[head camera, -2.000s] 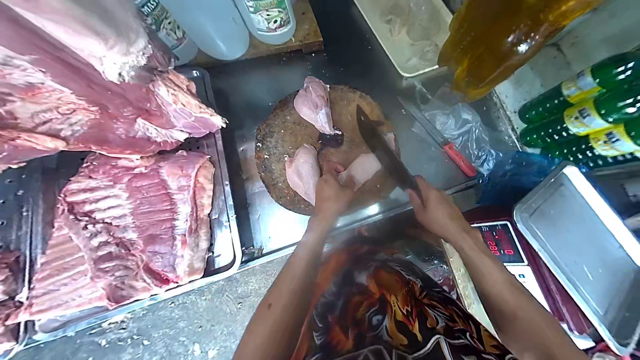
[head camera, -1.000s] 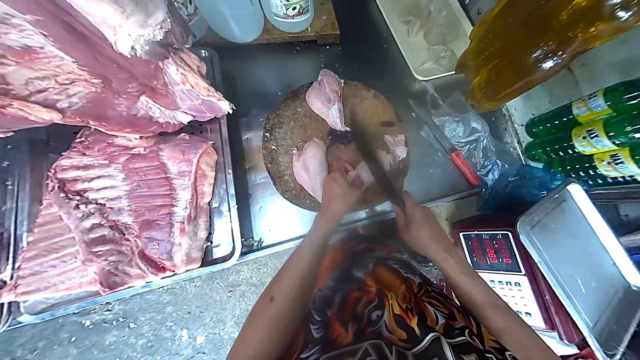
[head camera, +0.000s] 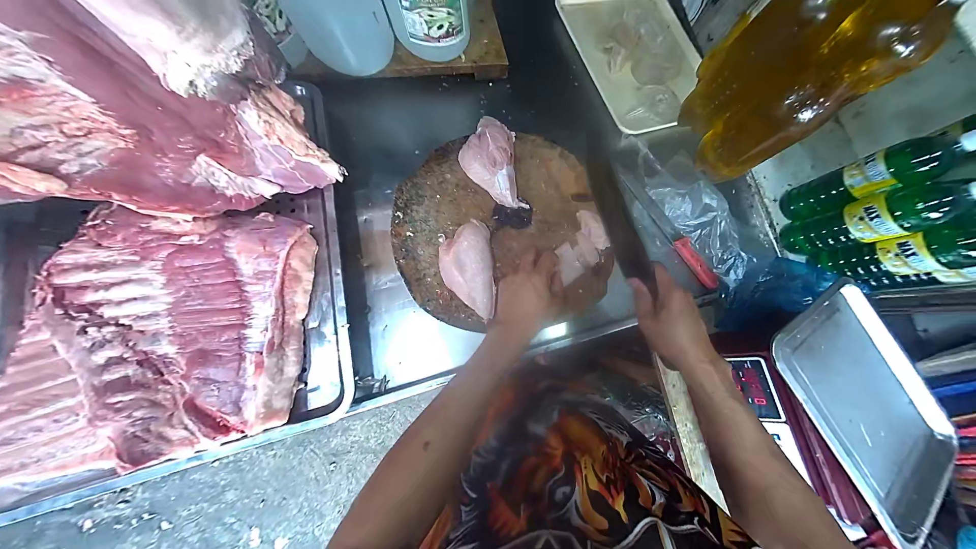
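Note:
A round wooden chopping block (head camera: 427, 183) stands on the metal counter. On its upper part lies a raw chicken drumstick (head camera: 488, 156) with a dark end. A paler raw chicken piece (head camera: 467, 267) rests at lower left. My left hand (head camera: 528, 286) is low on the block, right of that piece and beside several cut chicken pieces (head camera: 583, 248); whether its fingers hold anything is unclear. In my right hand (head camera: 675, 316) is the handle of a large dark-bladed knife (head camera: 614, 206). The blade is blurred and angled along the block's right edge, to the right of the cut pieces.
Raw rib meat (head camera: 183, 320) on a metal tray (head camera: 343, 366) fills the left. A red-handled knife (head camera: 694, 263) lies beside plastic bags (head camera: 701, 206). Beyond are a pale plastic tray (head camera: 610, 91) and green bottles (head camera: 869, 213). A digital scale (head camera: 759, 389) and an empty metal tray (head camera: 862, 404) stand at right.
The large knife has moved right, from over the chicken pieces to the block's right edge. Several separate cut pieces now show where a longer piece lay two seconds ago.

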